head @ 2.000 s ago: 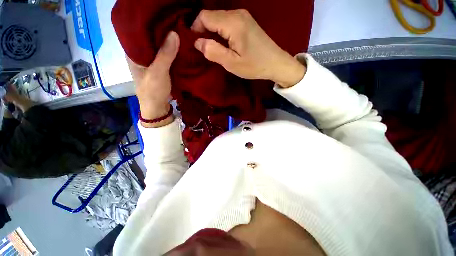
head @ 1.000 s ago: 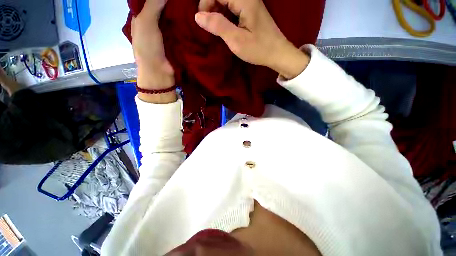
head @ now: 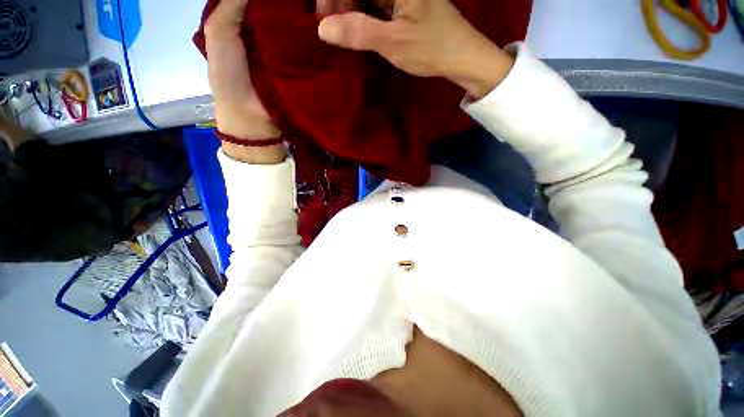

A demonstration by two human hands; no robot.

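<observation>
The dark red garment piece (head: 343, 106) lies bunched at the top centre, over the table's front edge and down towards my lap. My left hand (head: 230, 57) is at the cloth's left side; its fingers are cut off by the top edge, so its grip does not show. My right hand (head: 400, 32) is on top of the cloth with its thumb stretched to the left; its other fingertips are cut off or hidden at the top edge. The sewing head and needle are not in view.
Orange-handled scissors (head: 675, 28) lie on the white table at the upper right. A blue bin (head: 209, 187) with red pieces is below the table edge. A blue metal frame (head: 81, 313) and heaped grey cloth stand at the left. Another person's dark sleeve (head: 73, 195) is at far left.
Both hands and the cloth have moved up towards the top edge, and the fingertips are now cut off. The cloth's lower folds have shifted and look smoother. The whole view has shifted slightly.
</observation>
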